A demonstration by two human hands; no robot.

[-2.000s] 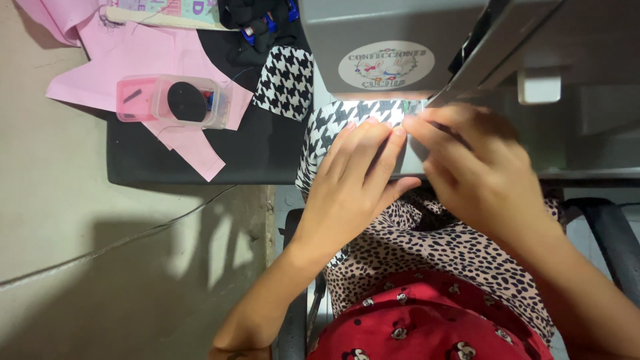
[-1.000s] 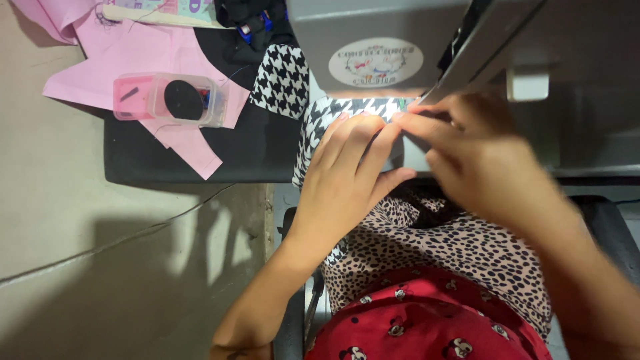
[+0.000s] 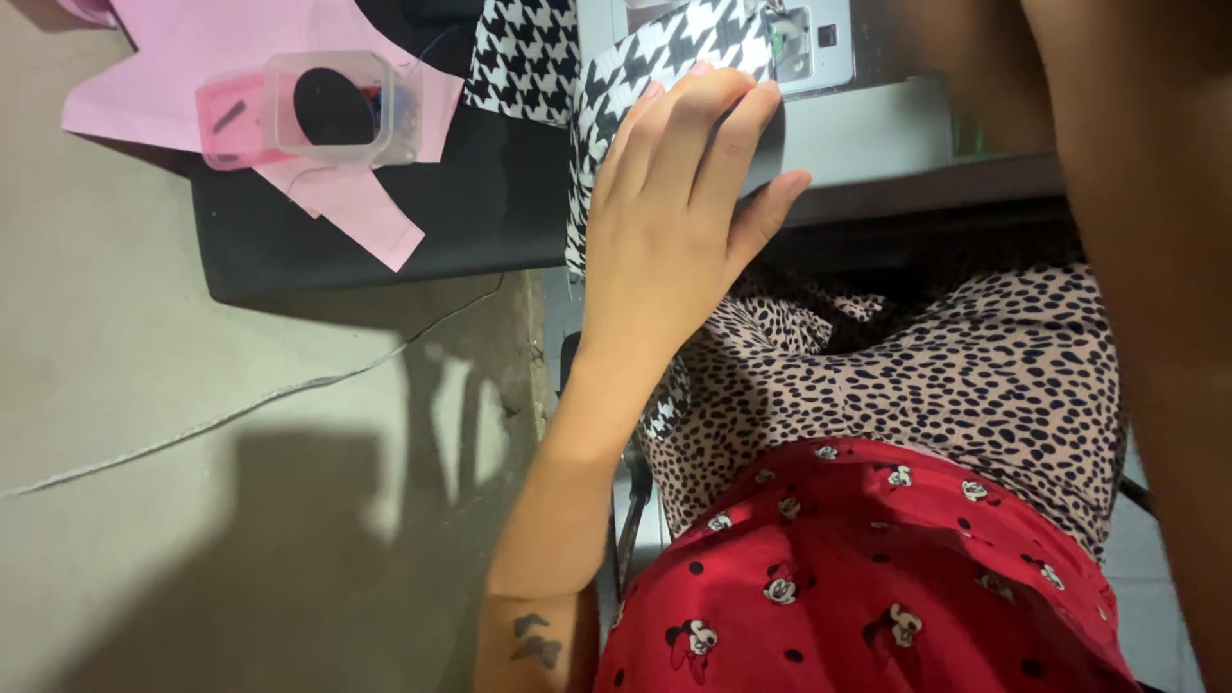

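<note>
My left hand [image 3: 679, 183] lies palm down on black-and-white houndstooth fabric [image 3: 630, 77], its fingers slightly apart and pressing the cloth rather than gripping it. The fabric's right edge lies by the metal needle plate [image 3: 818, 48] of a sewing machine, with a bit of green beside it. Past my fingertips, the machine's upper part is out of view. A large, dark blur that seems to be part of my right hand [image 3: 982, 72] is at the top right, beside my raised right forearm. Its fingers and anything in them cannot be made out.
A second houndstooth piece [image 3: 525, 63] lies left of the machine on the black table [image 3: 462, 207]. Pink cut pieces [image 3: 385, 217] lie under a small plastic box [image 3: 385, 106] of small items. A cord [image 3: 318, 383] runs along the wall at left. Patterned clothing covers my lap.
My right hand has left the fabric edge beside my left hand and moved up and right. My left hand stays on the fabric. The view has shifted, and the machine's head has left it.
</note>
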